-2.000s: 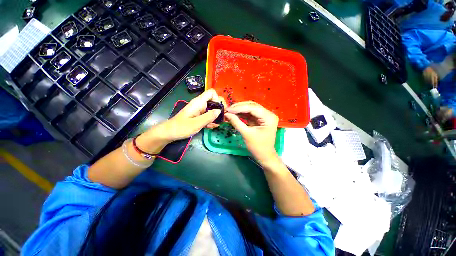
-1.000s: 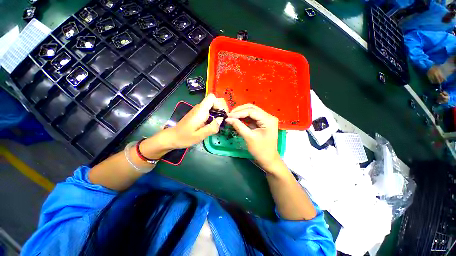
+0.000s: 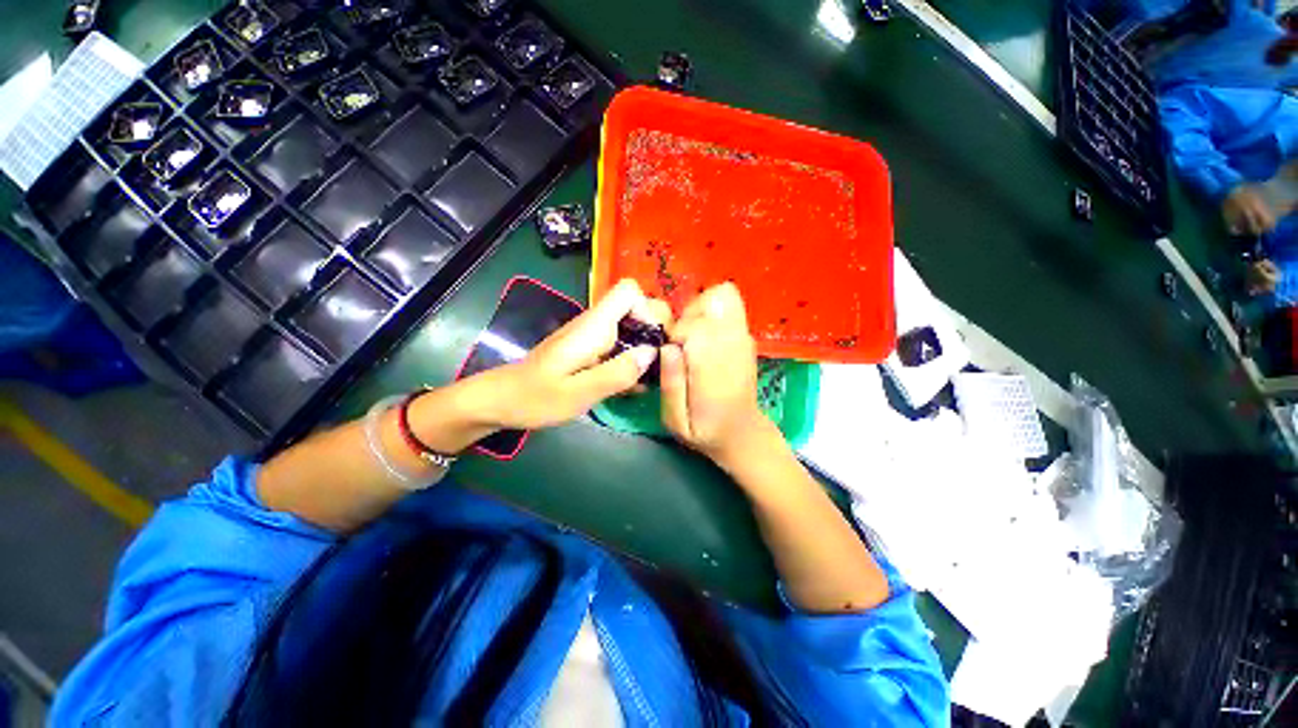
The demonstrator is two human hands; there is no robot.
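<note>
My left hand (image 3: 577, 363) holds a small black watch housing (image 3: 641, 334) between thumb and fingers, over the near left edge of the red parts tray (image 3: 840, 242). My right hand (image 3: 712, 373) touches the housing's right side, fingers bent and thumb against it; whether a small part is between its fingertips cannot be told. Dark specks lie in the red tray. The green parts tray (image 3: 794, 405) is partly under the red one and partly hidden by my hands. Another housing (image 3: 564, 226) lies on the bench left of the red tray.
A black blister tray (image 3: 306, 282) with several housings is at left. A phone (image 3: 520, 320) lies partly under my left forearm. A white pad with a housing (image 3: 925, 363), white sheets (image 3: 968, 526) and a plastic bag (image 3: 1125, 498) are at right. A person's blue sleeve (image 3: 1210, 135) shows far right.
The housing has shifted slightly right in my left hand. My right hand has turned, its fingers now more upright and curled against the housing. More of the phone shows.
</note>
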